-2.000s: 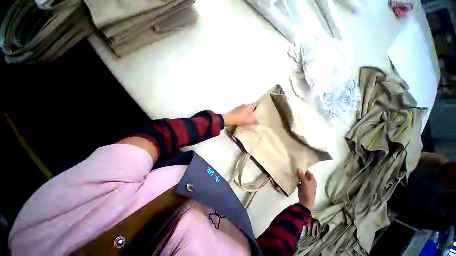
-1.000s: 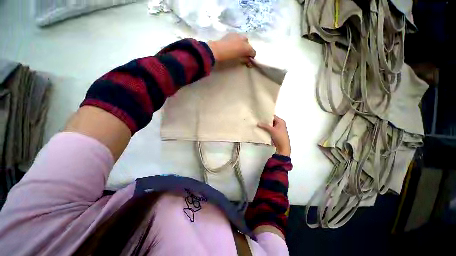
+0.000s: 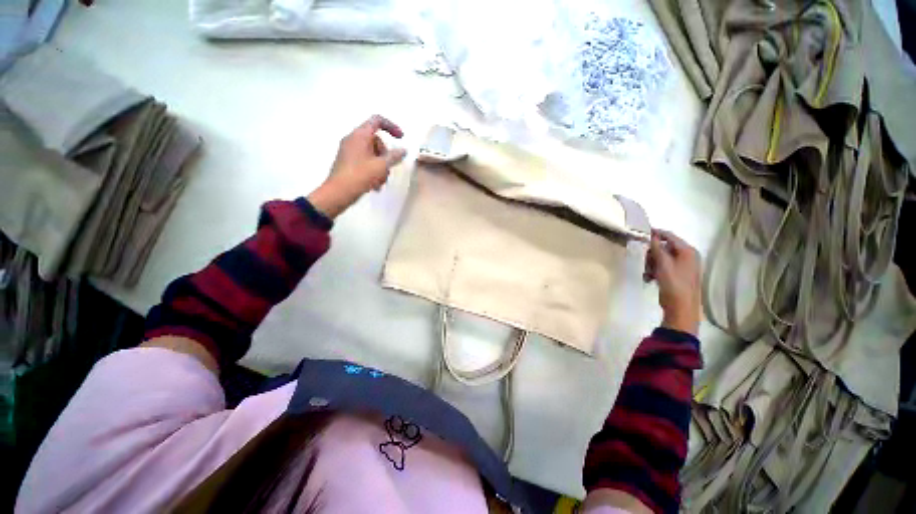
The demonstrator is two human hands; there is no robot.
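A beige tote bag [image 3: 502, 246] lies flat on the table in front of me, its far edge partly folded over. The folded panel [image 3: 542, 181] has a grey patch at each end. The bag handles [image 3: 482, 373] hang from the near edge toward me. My left hand [image 3: 364, 161] is just left of the bag's far left corner, fingers apart, holding nothing. My right hand [image 3: 671, 263] is at the far right corner, its fingertips pinching the end of the folded panel.
A finished stack of folded bags [image 3: 151, 191] is at the left. A loose pile of bags with tangled handles [image 3: 783, 241] is at the right. A clear plastic bag of small tags [image 3: 613, 85] lies beyond the tote bag. White wrapped material [image 3: 311, 22] lies on the cream-white table [image 3: 291, 115] at the far side.
The bag now lies flat, with its far edge folded over. My left hand has let go and moved left. My right hand has moved right, to the folded panel's end.
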